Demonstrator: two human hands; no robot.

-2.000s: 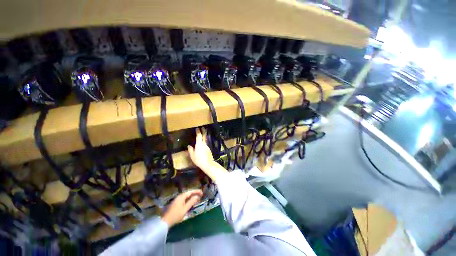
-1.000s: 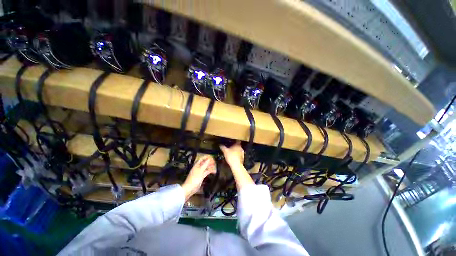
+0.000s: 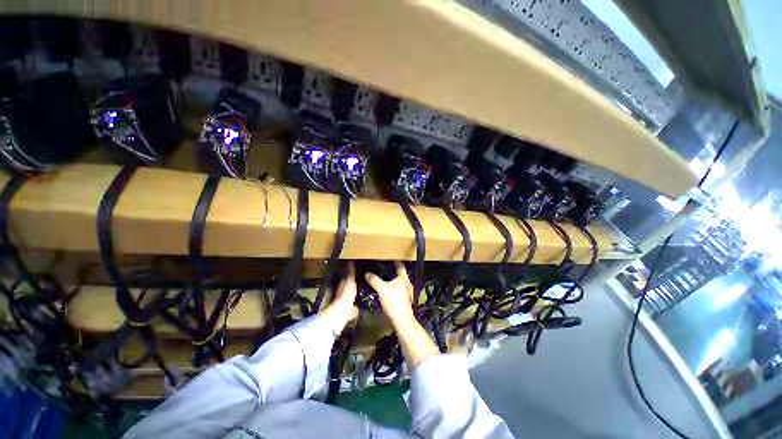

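Black power adapters (image 3: 146, 116) stand in a row on the rack shelf (image 3: 257, 219), several with small lights glowing at their fronts. Black adapter cables (image 3: 202, 225) hang over the shelf's yellow-brown edge and bunch in loops below it. My left hand (image 3: 345, 298) is bare and reaches under the shelf edge, its fingertips hidden among the cables. My right hand (image 3: 394, 293) is beside it, thumb and fingers apart, fingertips at the dark gap under the edge. What either hand touches there is too dark to tell.
An upper shelf edge (image 3: 480, 60) crosses above the adapters. A pale socket strip (image 3: 429, 123) runs behind them. Lower shelf edges (image 3: 94, 310) lie beneath the cables. A loose black cable (image 3: 636, 334) hangs at the right. Part of a blue crate (image 3: 30, 413) shows at the lower left.
Both hands have moved in under the shelf edge, the left hand coming up from lower down to sit beside the right. The view has turned and shifted along the rack.
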